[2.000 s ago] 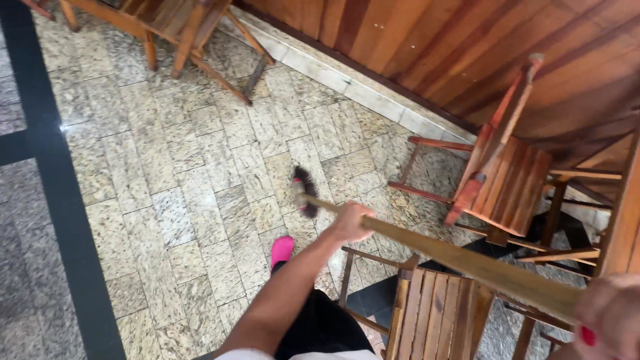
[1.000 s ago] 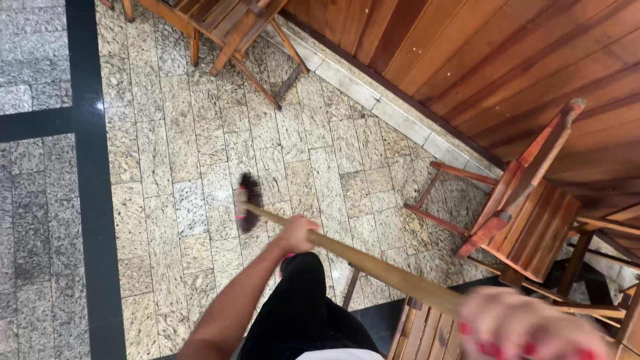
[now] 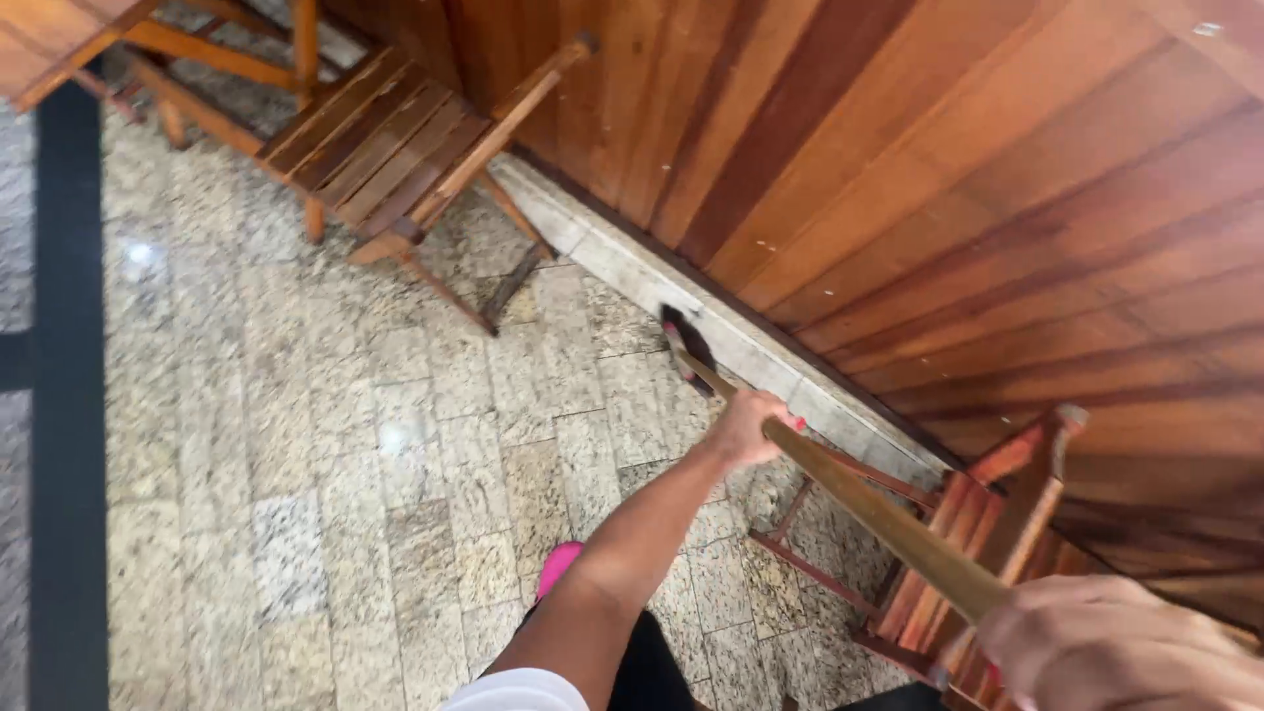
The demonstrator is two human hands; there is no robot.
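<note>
My left hand grips the lower part of a wooden broom handle, its arm reaching up from the bottom of the view. Closer to the camera, at the lower right, my right hand is closed around the upper part of the same handle and looks blurred. At the far end of the handle, the dark-bristled broom head is on the stone floor, against or very near the pale baseboard. Part of the broom head is blurred.
A wooden slatted folding chair stands at the upper left beside a wooden table. Another reddish wooden chair is at the lower right. A wood-plank wall rises above the pale baseboard. My pink shoe shows on the stone floor.
The broom head has moved from the open floor to the baseboard of the plank wall. Both hands stay on the handle. The view has shifted noticeably.
</note>
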